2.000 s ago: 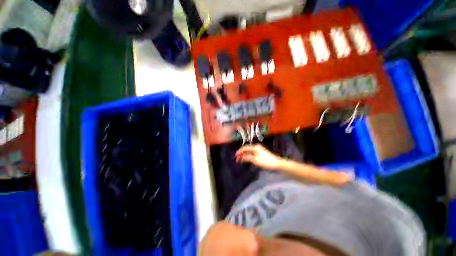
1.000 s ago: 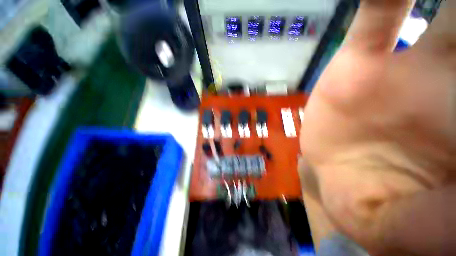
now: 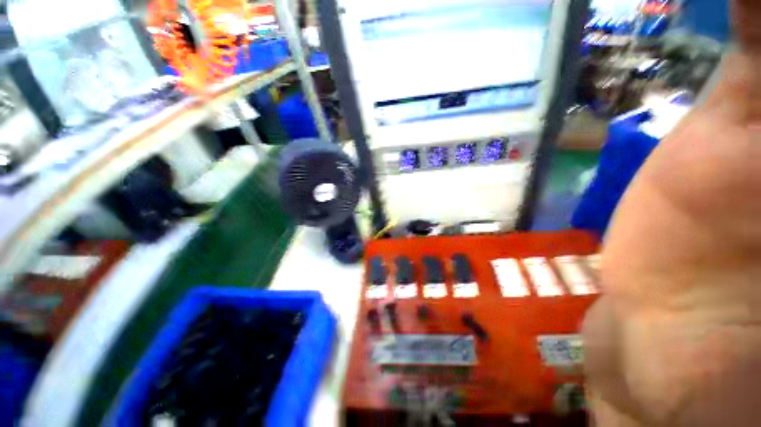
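Observation:
The red-brown test board [image 3: 517,325] lies in front of me. Several black power adapters [image 3: 432,273] stand in a row on its left sockets, with short black leads below them. White AC socket outlets [image 3: 541,277] on the right hold no adapters that I can see. The left grey output connector strip [image 3: 424,350] shows fully; the right strip is partly hidden. My right hand [image 3: 692,275] is very large and blurred at the right edge, close to the camera, covering the board's right part. Its fingers are not visible. My left hand is not in view.
A blue plastic bin [image 3: 304,367] full of black items stands left of the board. Beyond are the green conveyor belt [image 3: 229,225], its white ledge and a black fan [image 3: 321,183]. The rack with a screen [image 3: 455,62] and lit purple-blue meters stands behind the board.
The view has tilted up, bringing the rack's screen into sight. My right hand has gone from the board's front edge up close to the camera, then further towards the right edge.

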